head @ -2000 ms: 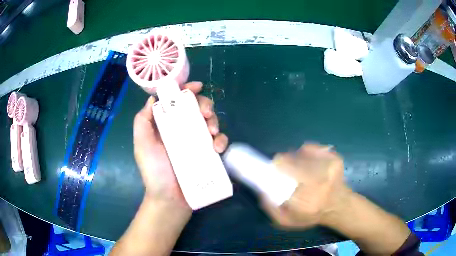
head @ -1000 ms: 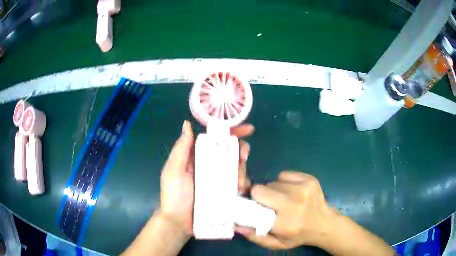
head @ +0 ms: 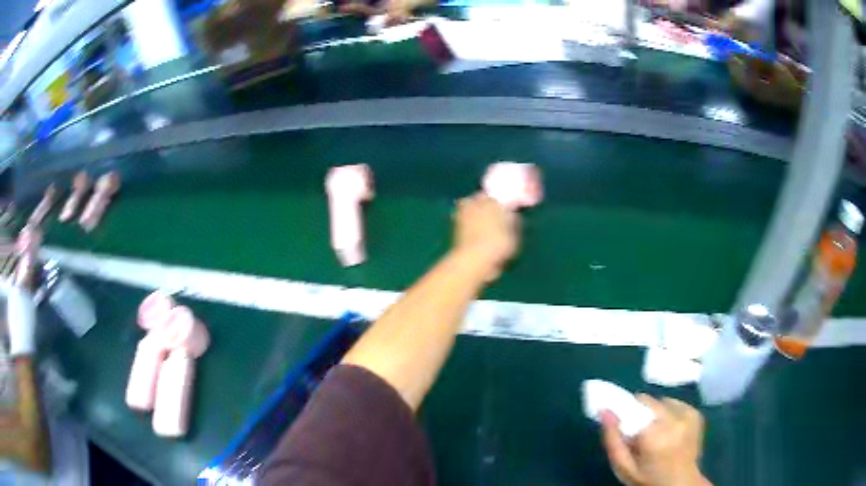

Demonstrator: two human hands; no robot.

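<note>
My left hand (head: 486,237) is stretched forward over the green conveyor, its fingers closed around the handle of a pink mini fan (head: 514,183); the fan's head shows beyond the hand and its handle is hidden. My right hand (head: 665,444) is at the lower right, holding a white wiping cloth (head: 617,406) that sticks out from the fingers. The picture is blurred.
Another fan (head: 348,214) lies on the conveyor; two (head: 173,378) lie at left. A blue-edged dark strip (head: 285,399) is partly under my left arm. White dispenser bottle (head: 736,356), folded wipes (head: 676,356), orange drink bottle (head: 821,285) and grey post (head: 793,209) stand right.
My left hand has moved from near my body to the conveyor with a fan. My right hand and cloth are now apart from the fan. The view has tilted up.
</note>
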